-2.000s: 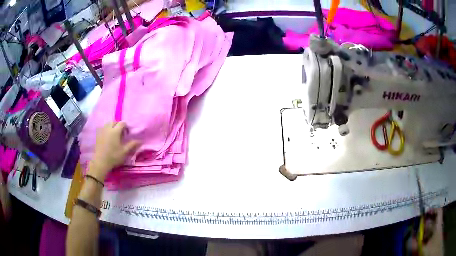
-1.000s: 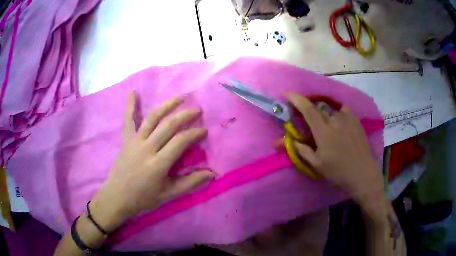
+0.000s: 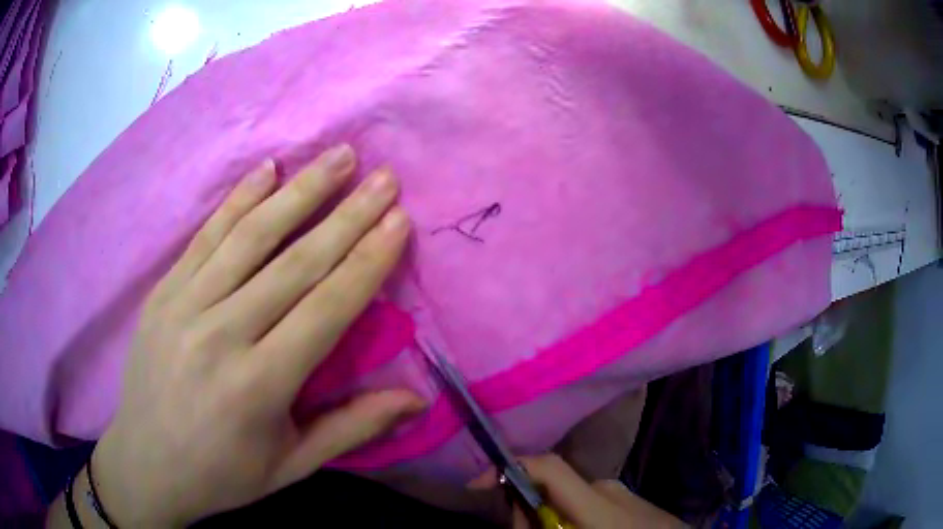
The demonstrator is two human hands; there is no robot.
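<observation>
A pale pink garment panel (image 3: 620,134) with a curved edge covers most of the view. A darker pink strip (image 3: 620,331) runs along its near side, and a small pen mark (image 3: 476,223) shows near its middle. My left hand (image 3: 259,331) lies flat on the panel, fingers slightly apart, beside a patch of darker pink (image 3: 362,351). My right hand (image 3: 579,501), partly cut off by the bottom edge, holds scissors (image 3: 470,413) with a yellow handle part showing. The blade tips are at the cloth beside the darker patch, near my left thumb.
A second pair of scissors (image 3: 814,39) with red and yellow handles lies on the machine bed at the top right. Part of a pink pile (image 3: 16,103) shows at the left edge. A printed ruler (image 3: 869,243) is at the right table edge, with a blue frame (image 3: 747,413) below.
The panel and my hands appear closer. The scissors have moved down and left, from above the panel to the cloth near my left thumb. The head view has shifted off the machine head.
</observation>
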